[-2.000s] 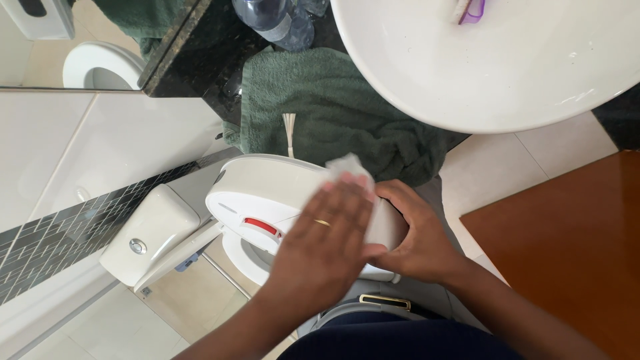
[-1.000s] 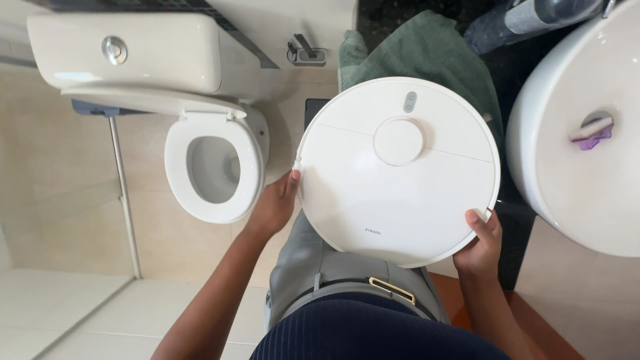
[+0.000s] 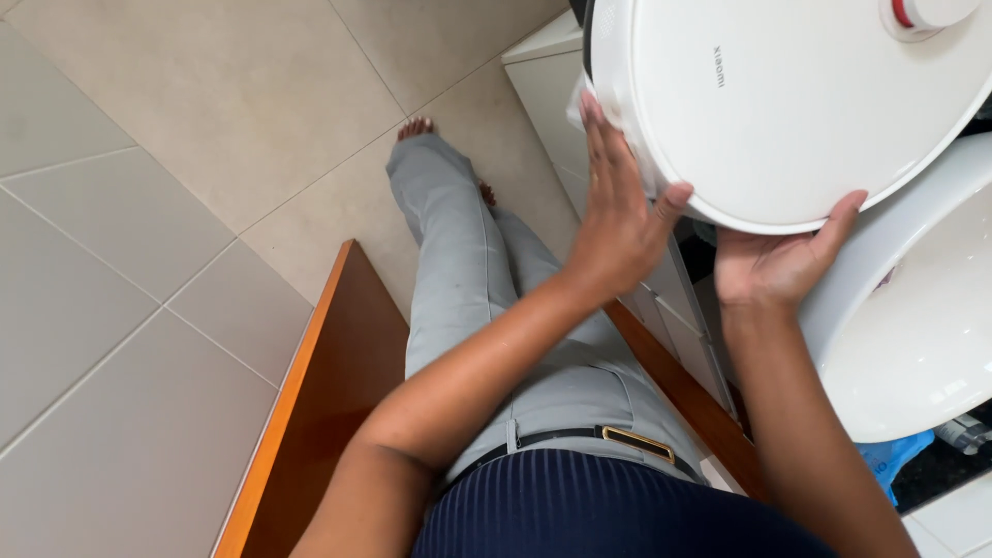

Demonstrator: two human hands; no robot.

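Observation:
A round white Xiaomi robot vacuum cleaner (image 3: 783,116) is held up at the upper right, its top face towards me and its raised round turret near the frame's edge. My left hand (image 3: 620,201) presses a thin white wipe or cloth (image 3: 577,105) against its side rim, with the thumb at the top edge. Under the near edge, my right hand (image 3: 783,252) supports the vacuum, its thumb on the rim. The underside and the far edge are out of sight.
To the right, a white washbasin (image 3: 914,310) stands close beside my right forearm. A blue plastic packet (image 3: 891,461) and a clear bottle (image 3: 963,434) lie below it. White drawers (image 3: 550,108) are behind the vacuum; a wooden door (image 3: 333,387) stands at the left.
The vacuum has turned and is now at the upper right, near the basin. My left hand has gone from its left edge to the side rim with the wipe. The view has swung to the floor and door.

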